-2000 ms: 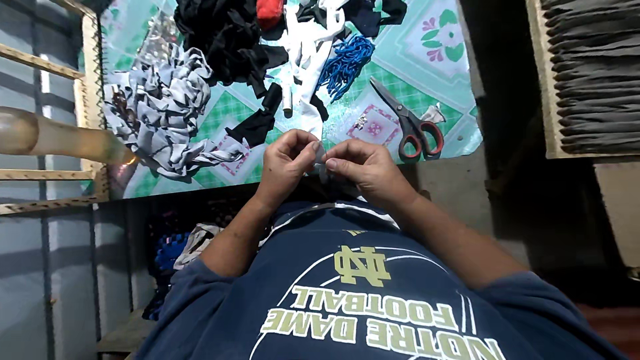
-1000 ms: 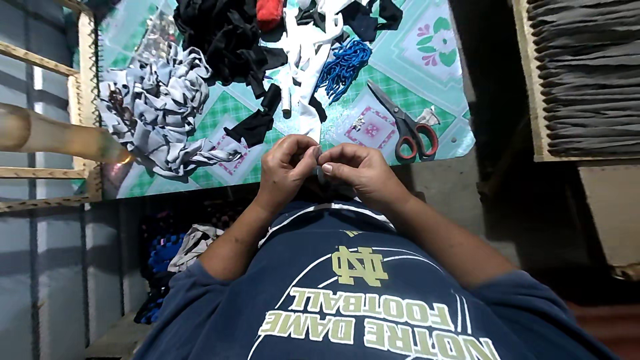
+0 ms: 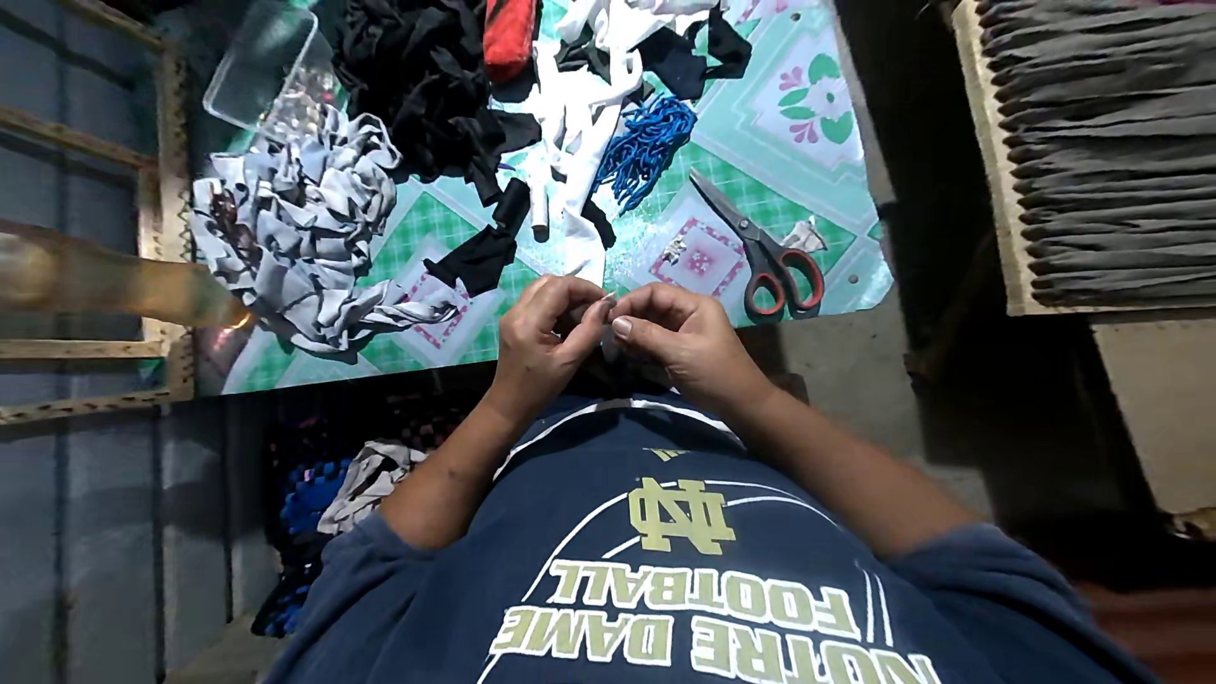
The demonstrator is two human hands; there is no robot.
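My left hand (image 3: 551, 328) and my right hand (image 3: 679, 332) meet fingertip to fingertip at the table's near edge. Between them they pinch a small pale piece (image 3: 609, 298), too small to identify. A white fabric strip (image 3: 584, 249) runs down the table to just behind my fingers. Scissors (image 3: 755, 247) with black and red handles lie to the right of my right hand. A bundle of blue cords (image 3: 648, 147) rests beyond it. To the left, black fabric scraps (image 3: 480, 256) lie near a heap of grey fabric strips (image 3: 304, 228).
A black fabric pile (image 3: 413, 85), a red item (image 3: 509, 38) and a clear plastic container (image 3: 261, 66) are at the back. A wooden frame (image 3: 176, 218) and a blurred bottle-like object (image 3: 104, 285) stand left. A rack of grey strips (image 3: 1111, 161) is at right.
My hands stay together at the table edge, with small shifts of the fingers. The things on the table have not plainly moved.
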